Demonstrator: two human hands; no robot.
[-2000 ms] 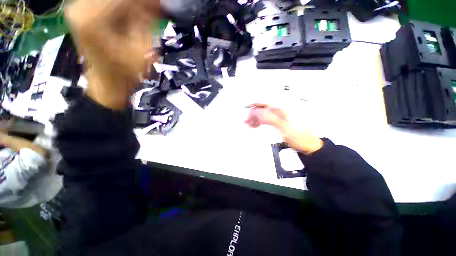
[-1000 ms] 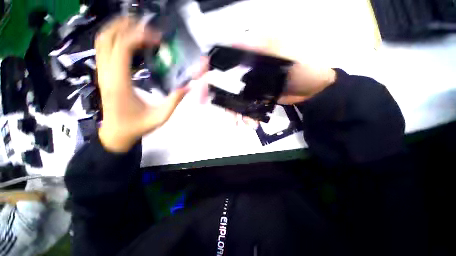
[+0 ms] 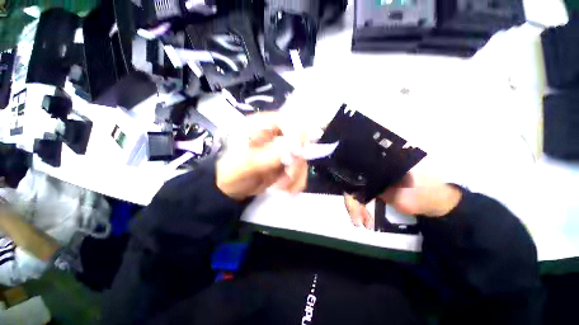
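Observation:
My right hand holds a flat black square plate, tilted above the bench, with some fingers showing below it. A small light block shows on the plate's face. My left hand is at the plate's left edge, its fingers pinched on a white ribbon cable. The cable's free end lies over the plate; where its other end goes is hidden by the fingers. Another dark part shows below the plate, between the hands. A thin black frame lies on the bench, partly behind my right hand.
An untidy heap of black module halves with white cables lies at the left and back. Stacked black covers stand at the back, more stacks at the right edge. The green bench edge runs in front. Another person's arm shows at far left.
My left hand has come from the heap side to the plate and now pinches a white cable. The plate in my right hand now lies flatter and turned. The camera view has shifted.

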